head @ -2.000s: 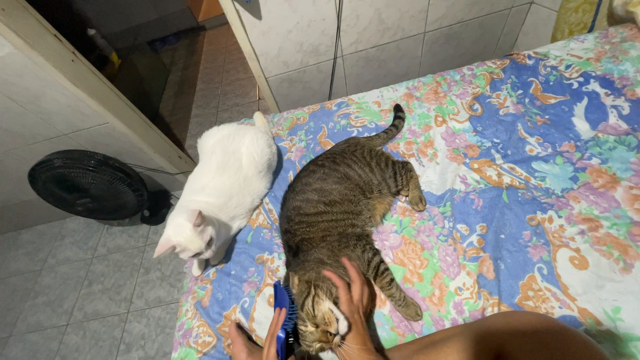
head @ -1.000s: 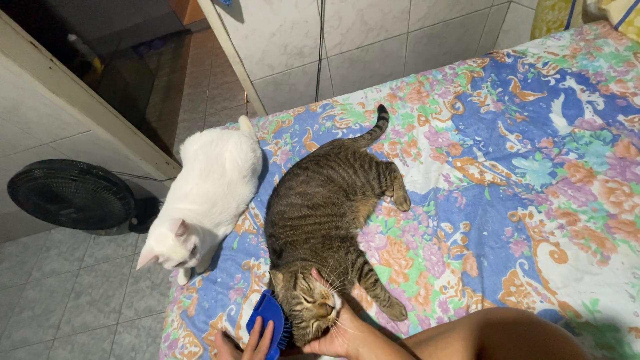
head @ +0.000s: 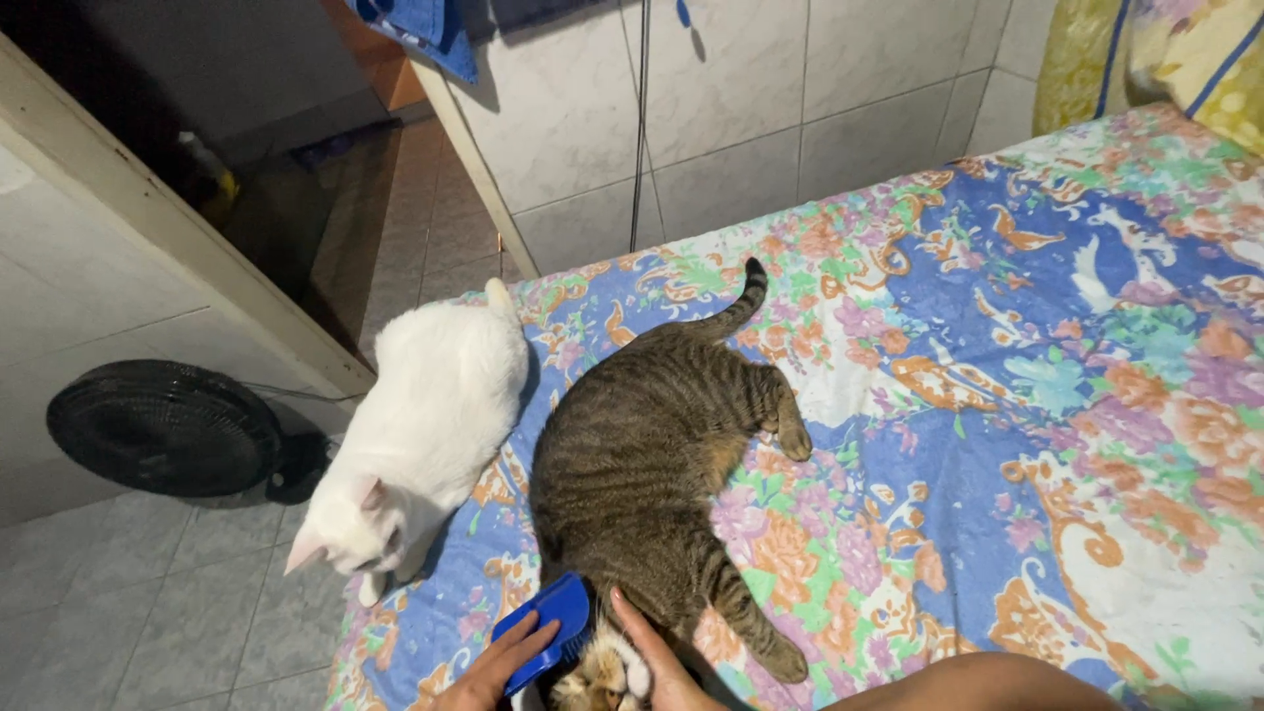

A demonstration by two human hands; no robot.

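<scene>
A brown tabby cat (head: 637, 464) lies on its side on a flowered bedsheet (head: 987, 474), its head at the bottom edge of the view. My left hand (head: 499, 667) holds a blue pet brush (head: 548, 627), bristles facing the cat's neck and cheek. On the other side of the head, my right hand (head: 657, 657) rests with its fingers along the cheek and neck; part of this hand is cut off by the frame. A white cat (head: 434, 405) crouches left of the tabby at the bed's edge, its head lowered.
A black fan (head: 168, 427) stands on the tiled floor (head: 217, 592) left of the bed. Behind it is a doorway with a pale frame (head: 188, 227). A cable (head: 642, 128) runs down the tiled wall. Yellow patterned fabric (head: 1205, 69) lies at the far right corner. A bare knee shows at bottom right.
The brush has moved up from beside the tabby's face toward its neck. The tabby's head sits lower in view. The white cat stays at the bed's edge.
</scene>
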